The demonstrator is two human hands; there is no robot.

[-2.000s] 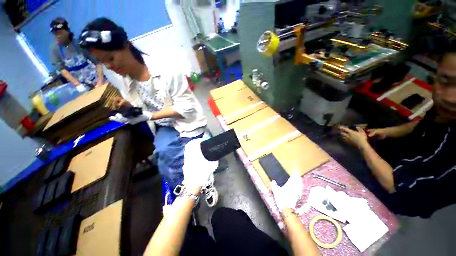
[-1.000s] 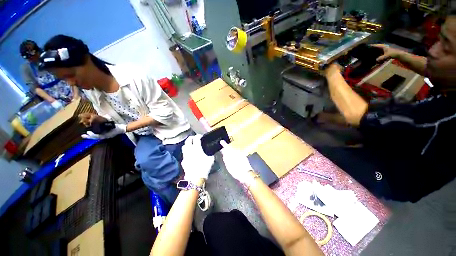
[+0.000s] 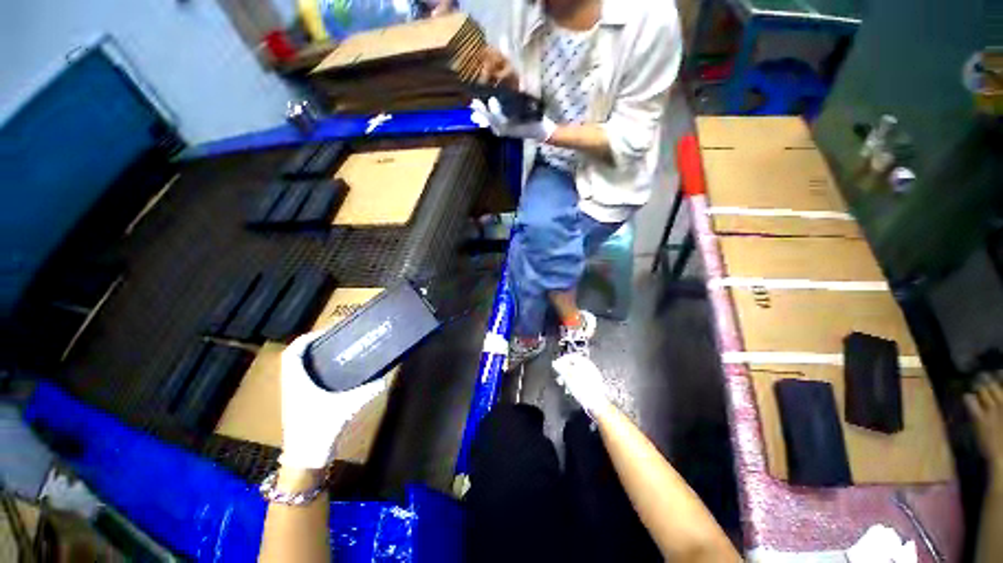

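My left hand (image 3: 316, 405), in a white glove, holds a black printed housing (image 3: 372, 335) over the near part of the conveyor. Its face with pale lettering is turned up towards me. My right hand (image 3: 583, 381), also gloved, is above the floor near my knees; it is small and I cannot tell if a thin stick is in its fingers. Rows of black housings (image 3: 262, 305) lie on the mesh belt (image 3: 165, 264), partly on cardboard sheets (image 3: 387, 185). Two more housings (image 3: 812, 431) lie on cardboard on the pink bench (image 3: 748, 462) at the right.
A person in a white shirt (image 3: 632, 110) sits ahead, holding a black part in gloved hands. A cardboard stack (image 3: 407, 57) stands at the far belt side. Blue sheeting (image 3: 220, 495) wraps the belt edge. Another person's hand (image 3: 987, 412) shows at the right edge.
The view has swung left to the conveyor. My left hand has moved left with the housing, and my right hand has come off it. Two housings now show on the bench cardboard.
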